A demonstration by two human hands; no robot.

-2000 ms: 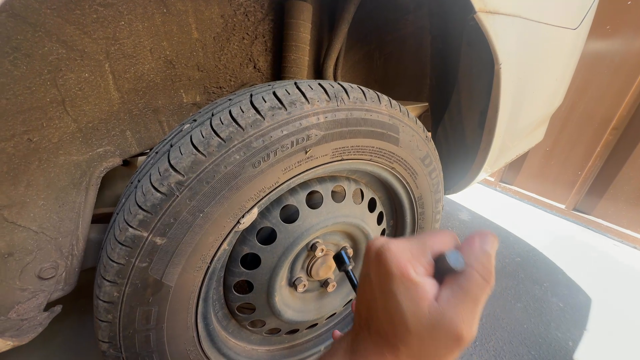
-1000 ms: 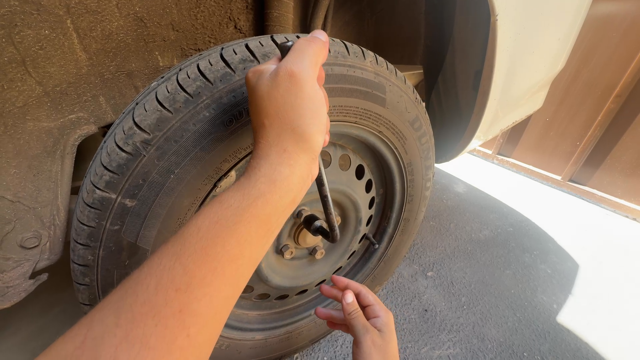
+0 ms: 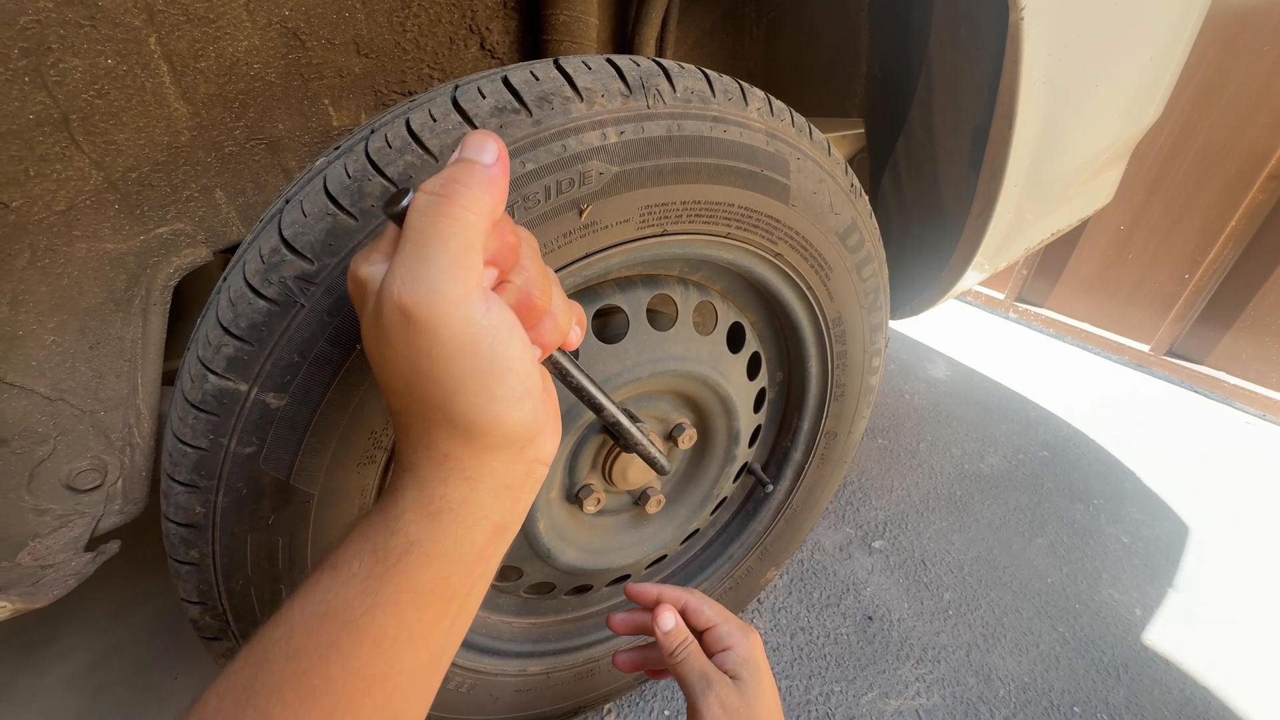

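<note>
My left hand [image 3: 470, 290] is closed around the handle of a black L-shaped lug wrench [image 3: 605, 405], thumb pointing up. The wrench slants down right across the steel wheel rim [image 3: 690, 360], its bent end in front of the hub. Whether its socket sits on a lug nut is hidden. Three lug nuts show around the hub, one of them the lower lug nut [image 3: 651, 500]. Below, near the rim's lower edge, my right hand [image 3: 700, 645] has its fingers slightly curled and apart, holding nothing. The black rubber tire [image 3: 300, 330] surrounds the rim.
The dirty wheel well [image 3: 250, 80] curves above and left of the tire. A pale body panel [image 3: 1070, 130] hangs at the upper right. A valve stem [image 3: 762, 477] sticks out of the rim. Behind stands a brown metal wall [image 3: 1160, 250]; grey asphalt [image 3: 930, 560] lies at right.
Two seconds ago one hand held the wrench near the hub at lower right. Since one second ago, the wrench in my left hand has tilted further left. My right hand stays low and empty.
</note>
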